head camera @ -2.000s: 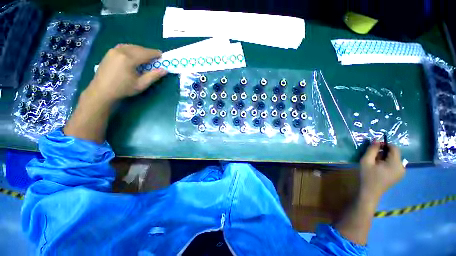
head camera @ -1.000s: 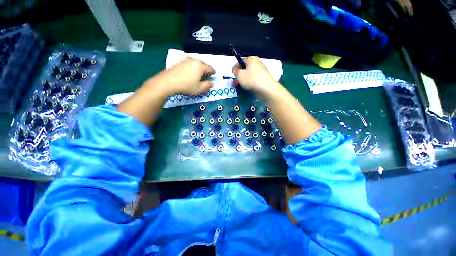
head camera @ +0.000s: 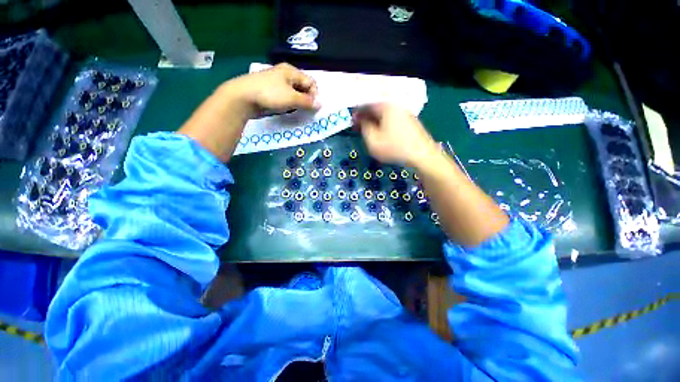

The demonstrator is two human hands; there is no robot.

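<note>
A white strip with a row of blue ring-shaped pieces (head camera: 294,135) lies slanted behind the small round black components (head camera: 343,184), which sit in rows on clear film. Many components show pale rings. My left hand (head camera: 279,89) is curled over the blank white liner (head camera: 380,89), just behind the ring strip; its fingertips are hidden, so I cannot tell what it holds. My right hand (head camera: 388,130) is blurred at the strip's right end, above the back row of components. No tweezers can be made out in it.
Film packs of dark parts lie at far left (head camera: 82,149) and far right (head camera: 622,179). A ring sheet (head camera: 526,113) and a yellow piece (head camera: 494,80) lie back right. Wrinkled clear film (head camera: 522,190) is right of the components. A metal post (head camera: 175,45) stands back left.
My right hand has come from the front right to the strip, then moved slightly right and down. My left hand has moved right from the strip's left end, then slightly back. The ring strip has shifted.
</note>
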